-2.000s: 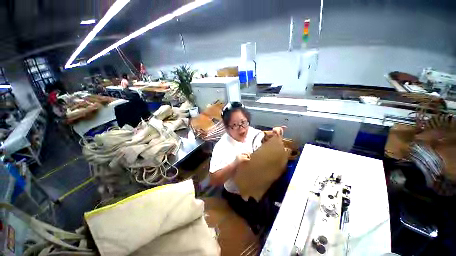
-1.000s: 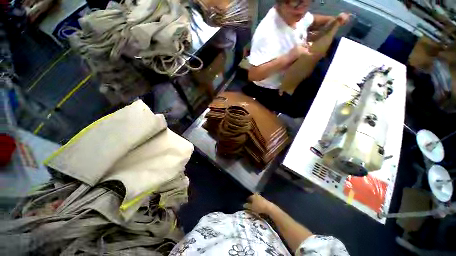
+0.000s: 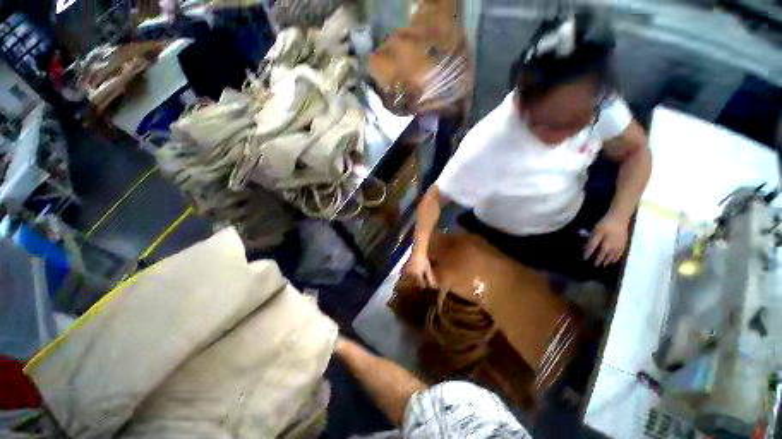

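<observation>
A pile of beige tote bags [image 3: 184,343] lies at the lower left, the top one spread flat with a yellow edge along its upper left side. My right forearm reaches from a patterned sleeve at the bottom centre up and left to the pile's right edge. My right hand [image 3: 345,350] is blurred and mostly hidden at that edge, so its grip cannot be told. My left hand is not in view.
A person in a white top sits ahead, one hand on a stack of brown bags [image 3: 506,283] on a low stand. A sewing machine [image 3: 720,300] is on a white table at right. More beige bags [image 3: 300,129] are heaped behind.
My right hand has moved left, from in front of the brown stack to the beige pile. The other person has leaned forward and reached to the brown bags. The view has shifted.
</observation>
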